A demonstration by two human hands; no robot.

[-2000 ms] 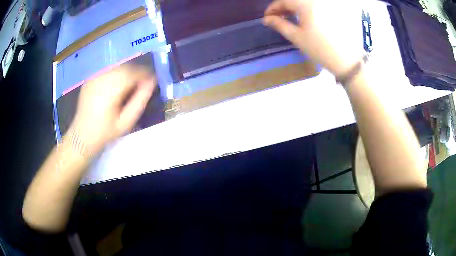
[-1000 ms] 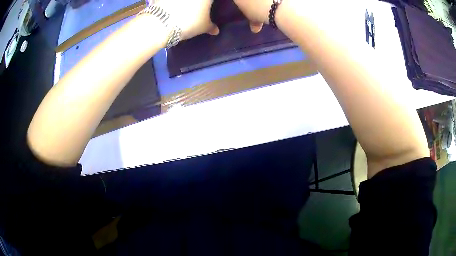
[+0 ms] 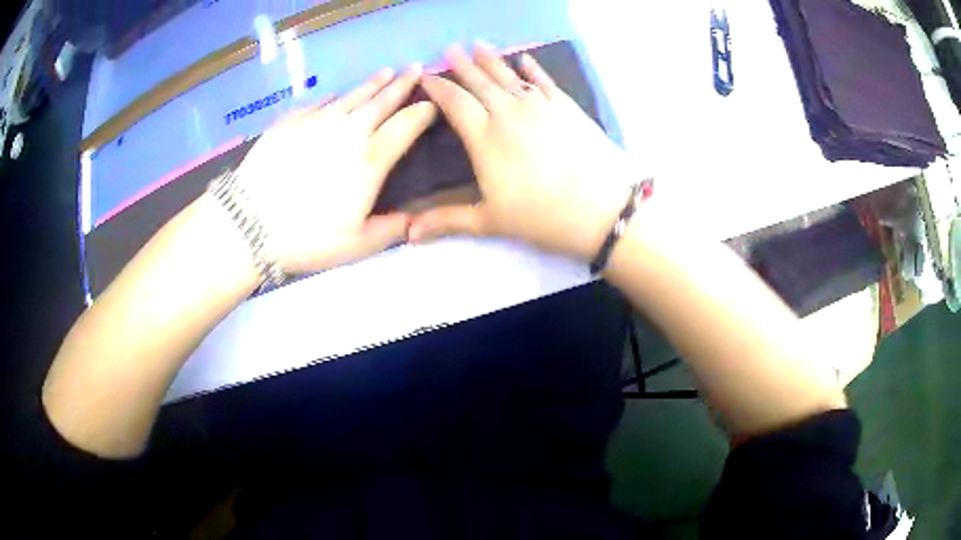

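My left hand [image 3: 327, 174] and my right hand [image 3: 527, 158] lie flat, palms down, on the blue-tinted clear sewing template [image 3: 200, 137]. Their thumbs nearly meet and their fingers are spread. Neither holds anything. A dark fabric panel [image 3: 427, 174] shows under the plastic between the hands, and dark areas also show beside both hands. A pink line and printed characters run across the sheet above my left hand. The hands hide much of the template's front part.
Thread snips [image 3: 721, 53] lie on the white table [image 3: 674, 137]. A stack of maroon cut pieces [image 3: 864, 84] sits at the table's right. A dark surface [image 3: 37, 211] is at the left. A black metal frame stands below the table's edge.
The clear template sheet now lies closed over the right-hand part, where the maroon panel lay uncovered. Both hands have come down nearer the front edge and flattened on it.
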